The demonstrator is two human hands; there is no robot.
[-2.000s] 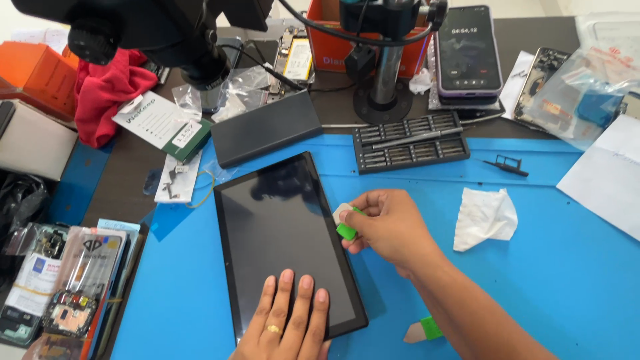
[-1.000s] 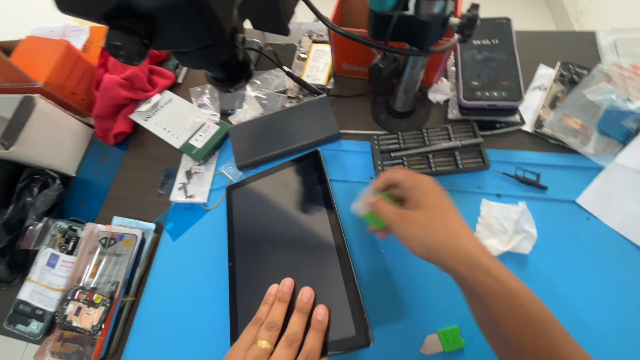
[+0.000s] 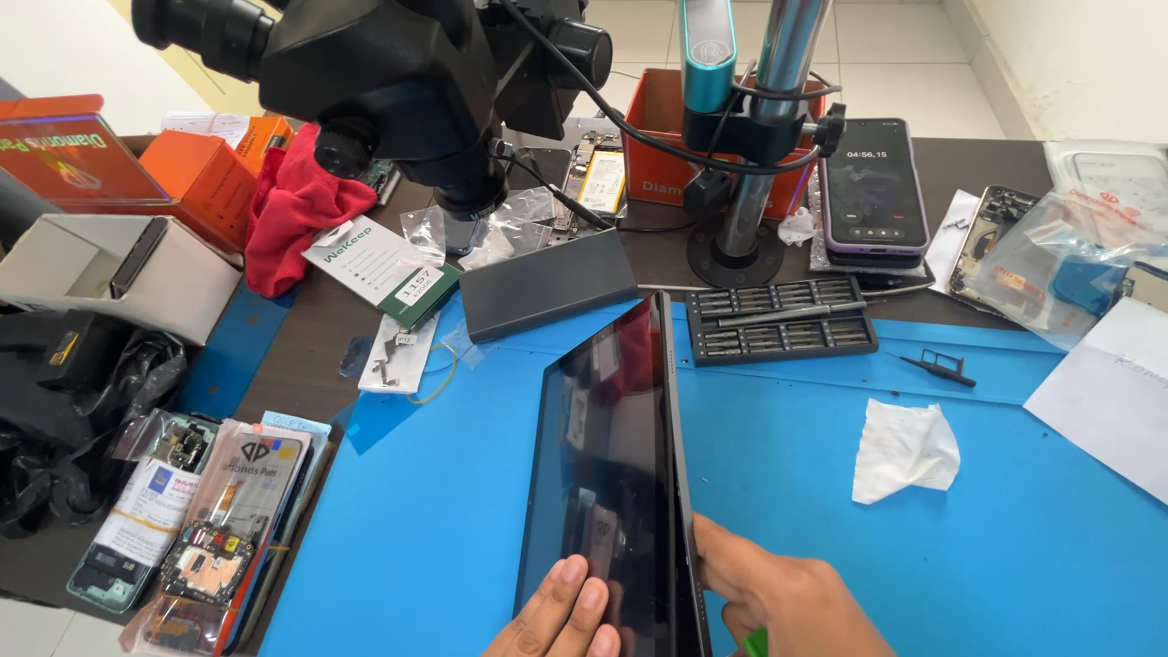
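Note:
A black tablet (image 3: 607,438) is tilted up on its left long edge over the blue work mat (image 3: 803,547), with a narrow dark gap between its screen and its back housing along the right side. My left hand (image 3: 561,616) lies with its fingers flat on the lower part of the glass. At the lower right edge, my right hand (image 3: 776,584) is against the housing, thumb on the rim. A bit of a green-handled pick (image 3: 756,642) shows below the right hand; whether that hand holds it, I cannot tell.
Beyond the tablet lie a dark grey slab (image 3: 547,285) and a screwdriver bit set (image 3: 780,319). A microscope (image 3: 383,91) hangs above, its metal post (image 3: 748,214) behind the mat. White tissue (image 3: 905,452) and a SIM tray (image 3: 940,365) lie right, phone parts (image 3: 214,547) left.
The tablet lay flat one second ago; its right side is now raised and a gap shows along it. My right hand has moved down to its lower right edge.

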